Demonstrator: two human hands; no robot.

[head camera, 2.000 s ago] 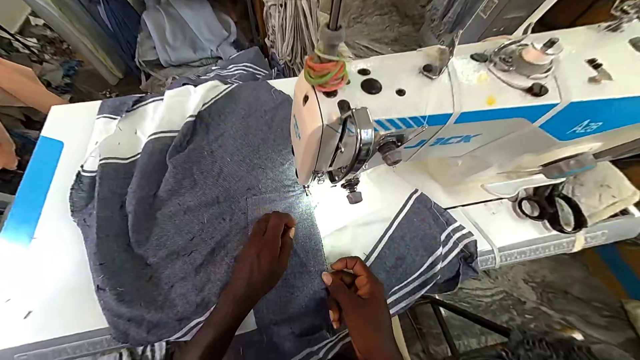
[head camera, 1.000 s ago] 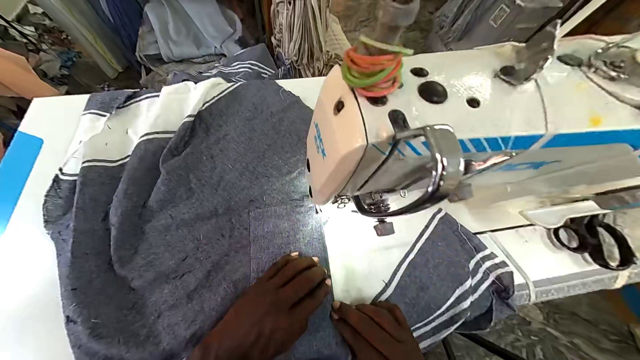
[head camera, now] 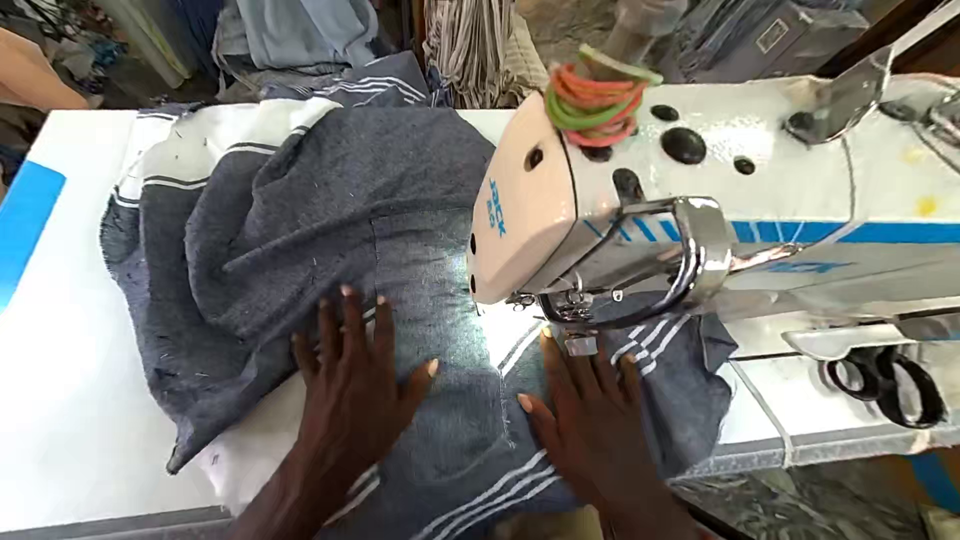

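Observation:
Dark blue-grey fabric with white stripes [head camera: 315, 180] lies bunched over the white sewing table and runs under a Jack sewing machine [head camera: 525, 202]. A patch of the same cloth, with stitched edges, lies on it [head camera: 457, 420]. My left hand [head camera: 352, 375] rests flat on the cloth left of the patch, fingers spread. My right hand [head camera: 592, 405] lies spread on the striped cloth to the patch's right, its fingertips near the presser foot area. Neither hand grips anything. The machine's lamp lights the cloth by the needle; the needle itself is hard to make out.
Black-handled scissors [head camera: 889, 382] lie on the table at the right, beside the machine. Colored bands [head camera: 596, 97] wrap a post on the machine head. A blue strip [head camera: 26, 225] is on the table's left. Piled cloth [head camera: 300, 34] and hanging strips [head camera: 469, 52] are behind the table.
Both hands have come apart and spread flat on the cloth; earlier they were close together at the patch's edge. More striped cloth shows near the front, and the patch area has shifted.

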